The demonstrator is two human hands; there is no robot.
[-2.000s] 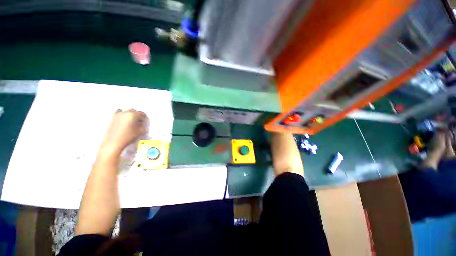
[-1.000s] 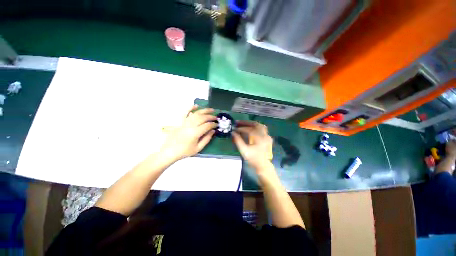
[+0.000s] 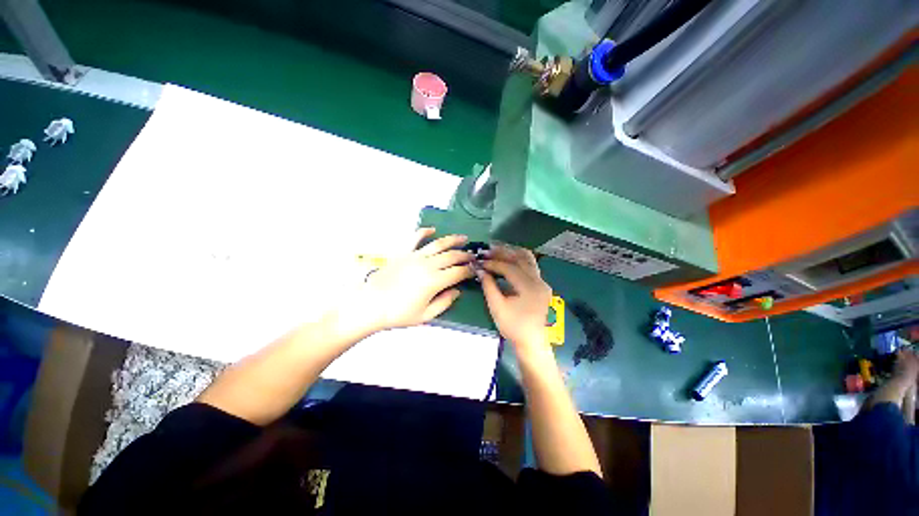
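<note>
The black round nest (image 3: 477, 248) of the press fixture shows only as a dark patch between my fingertips, under the front of the green press head (image 3: 605, 207). My left hand (image 3: 408, 282) reaches in from the left, fingertips at the nest. My right hand (image 3: 516, 292) meets it from the right, thumb and fingers bent at the nest. The fingers hide whatever lies between them. The right yellow button box (image 3: 556, 320) is partly behind my right hand. Only a sliver of the left yellow box (image 3: 373, 262) shows behind my left hand.
Small black parts (image 3: 593, 335) lie right of the button box, then a blue-and-white cluster (image 3: 665, 332) and a short cylinder (image 3: 709, 380). White star-shaped pieces (image 3: 58, 130) lie far left beyond the white sheet (image 3: 232, 232). A pink cup (image 3: 428, 93) stands behind. The orange control box (image 3: 816, 232) overhangs right.
Both hands came from the two button positions to the fixture. The white piece seen in the nest a second ago is now covered by fingers. The camera view has shifted.
</note>
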